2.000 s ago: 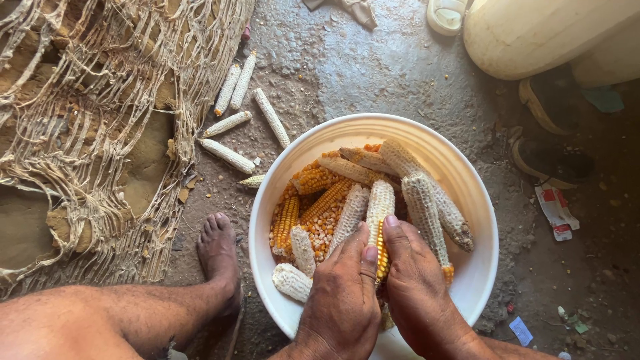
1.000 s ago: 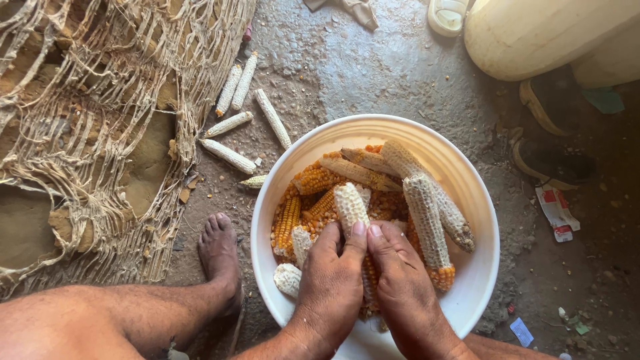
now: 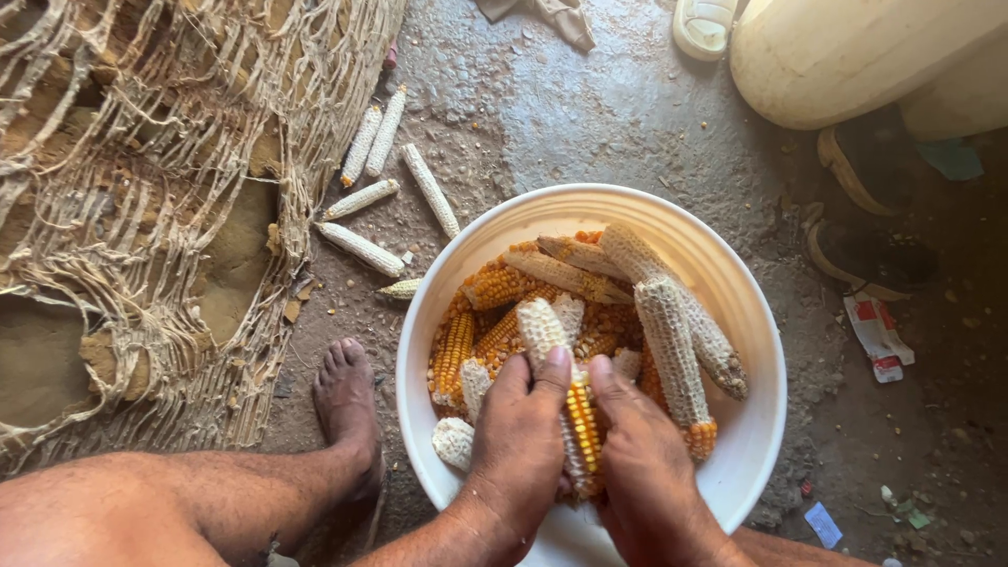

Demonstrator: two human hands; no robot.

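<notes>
Over a white plastic tub [image 3: 776,425], both my hands grip one corn cob [image 3: 584,433], its top bare and pale, with rows of yellow kernels lower down. My left hand [image 3: 524,433] wraps its left side, thumb near the bare part. My right hand [image 3: 642,449] holds the right side, thumb beside the kernels. Beneath and around them in the tub lie ears with orange kernels [image 3: 453,354], loose kernels and several stripped cobs. A long bare cob [image 3: 672,346] with orange kernels at its lower end leans by the right wall.
Several stripped cobs [image 3: 362,248] lie on the rough floor left of the tub. Knotted cord netting [image 3: 181,236] covers the left side, near my bare foot [image 3: 346,394]. Pale rounded containers [image 3: 835,55], dark footwear [image 3: 866,252] and a torn wrapper [image 3: 880,335] are at right.
Both hands stay on a cob inside the tub. Two seconds ago yellow kernels showed along its upper right side; now its top is bare, with kernels visible lower down between the hands.
</notes>
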